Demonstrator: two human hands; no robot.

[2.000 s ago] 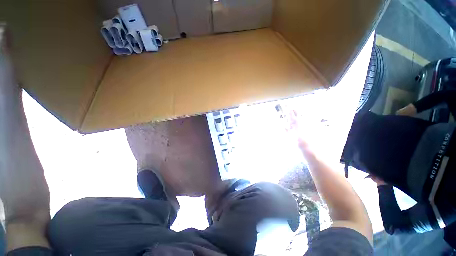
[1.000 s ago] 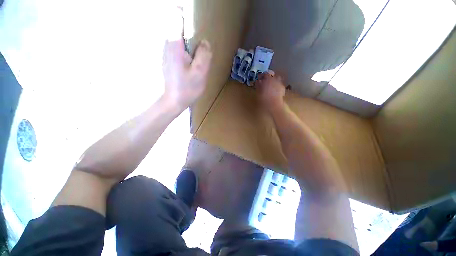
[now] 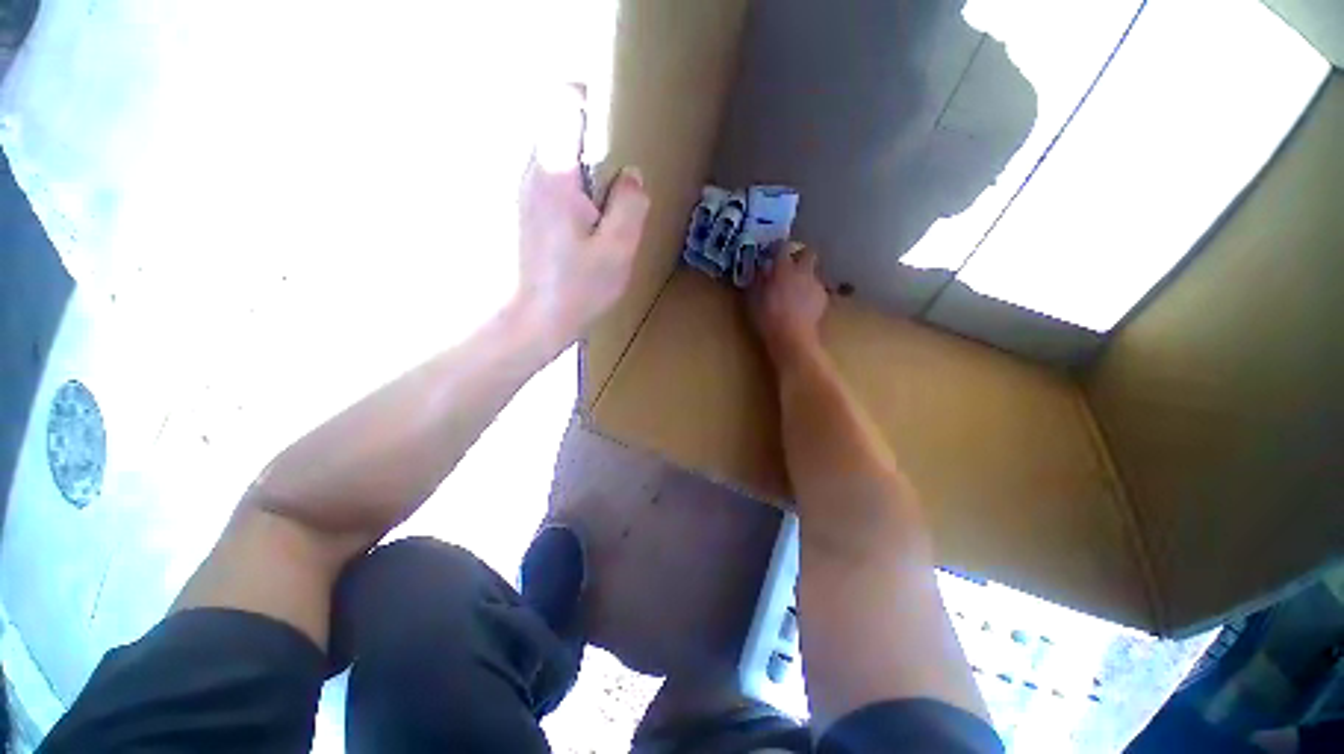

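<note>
A large open cardboard box (image 3: 914, 398) is tilted towards me. Several small white-grey hollow-ended components (image 3: 715, 228) lie in its corner, with a flat white piece (image 3: 770, 214) beside them. My left hand (image 3: 582, 251) grips the upper left edge of the box wall, thumb inside. My right hand (image 3: 793, 295) reaches into the box, its fingertips at the right end of the components; whether it holds one cannot be seen. A white pocketed tray (image 3: 772, 648) with dark pieces lies below the box, partly hidden by my right forearm.
Reddish-brown ground (image 3: 663, 545) and my dark shoe (image 3: 554, 575) are below the box. A round cover (image 3: 75, 442) lies in the sunlit ground at far left. Dark shapes are at the lower right corner. Bright sun washes out the left side and the tray's right part.
Since two seconds ago, the view has turned, my left hand has come to the box edge and my right hand has moved from the tray to the components. In the last second both hands stayed there.
</note>
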